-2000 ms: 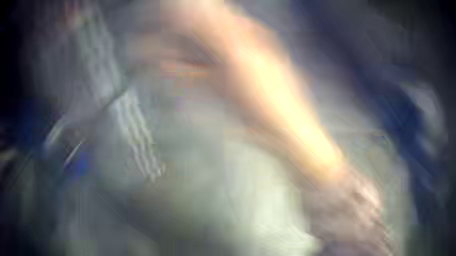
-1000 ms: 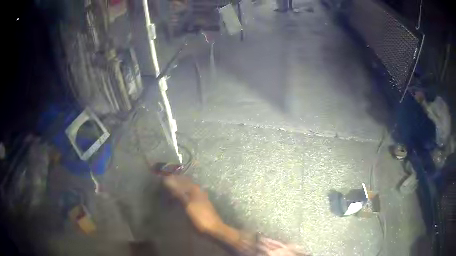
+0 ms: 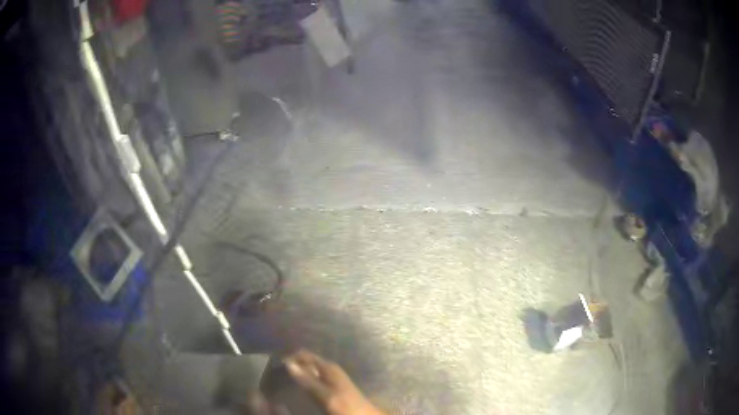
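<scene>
A flat grey metal plate (image 3: 207, 379) shows at the bottom left of centre, cut off by the lower edge, with a darker part at its right end. My right hand (image 3: 328, 385) comes in from the bottom edge, its fingers bent over the dark right end. A blurred skin-coloured patch beside it at the bottom edge may be my left hand (image 3: 261, 403); its grip cannot be made out. A long pale hanger rod (image 3: 146, 198) with small knobs slants down from the upper left, its lower end just above the plate.
A white square frame (image 3: 107, 255) rests on something blue at left. A small open box (image 3: 585, 322) is on the floor at right. A person (image 3: 701, 174) is low beside a perforated sheet (image 3: 612, 57) at right. A pale panel (image 3: 326, 36) hangs ahead. A dark cable (image 3: 267, 259) loops across the floor.
The rod has shifted left and leans more. My right hand has moved down from the rod's lower end to the bottom edge. The grey plate has come into view there.
</scene>
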